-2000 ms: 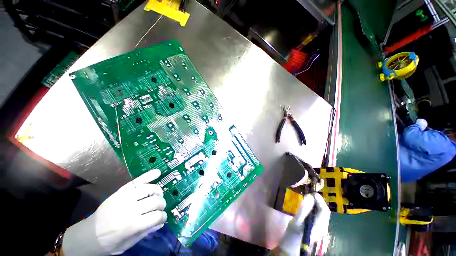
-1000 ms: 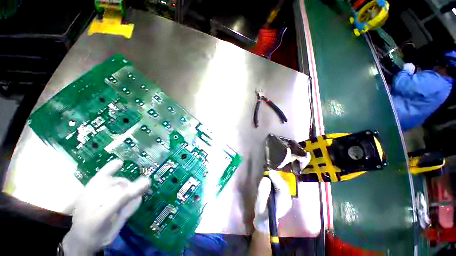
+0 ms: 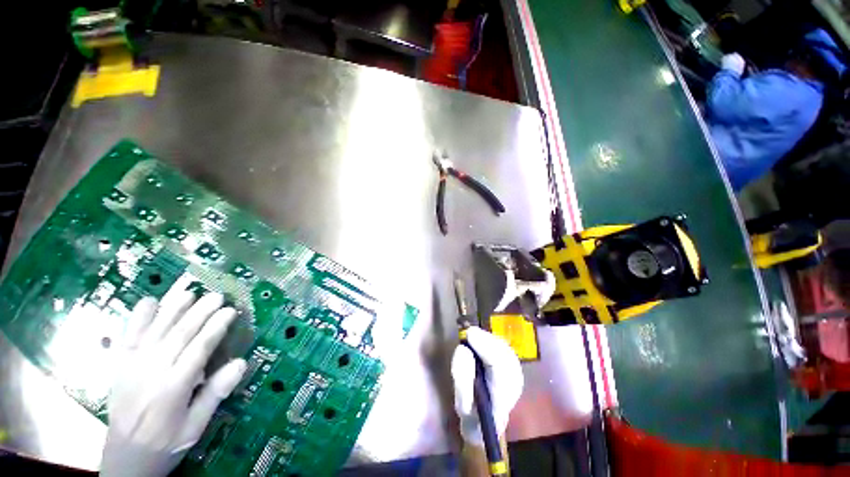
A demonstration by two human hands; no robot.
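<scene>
The large green circuit board (image 3: 308, 359) lies on the metal table at the lower left, solder side up. My left hand (image 3: 168, 373), in a white glove, lies over the board with its fingers spread; no solder wire is visible in it. My right hand (image 3: 488, 377), also gloved, holds the soldering iron (image 3: 480, 401) right of the board. Its barrel points up the picture, away from me, beside the iron stand (image 3: 503, 275). The yellow sponge (image 3: 514, 336) is just right of my right hand.
Open side cutters (image 3: 447, 177) lie beyond the board on the table (image 3: 280, 102). The yellow reel stand (image 3: 116, 82) is at the far left corner. A black fan (image 3: 643, 265) with a yellow-and-black mount is right of the iron stand, by the green conveyor (image 3: 643, 373). A person in blue (image 3: 764, 116) is across it.
The view has swung, so table things appear shifted left. My right hand has drawn the iron out of the stand. My left hand has moved further onto the board, its fingers spread.
</scene>
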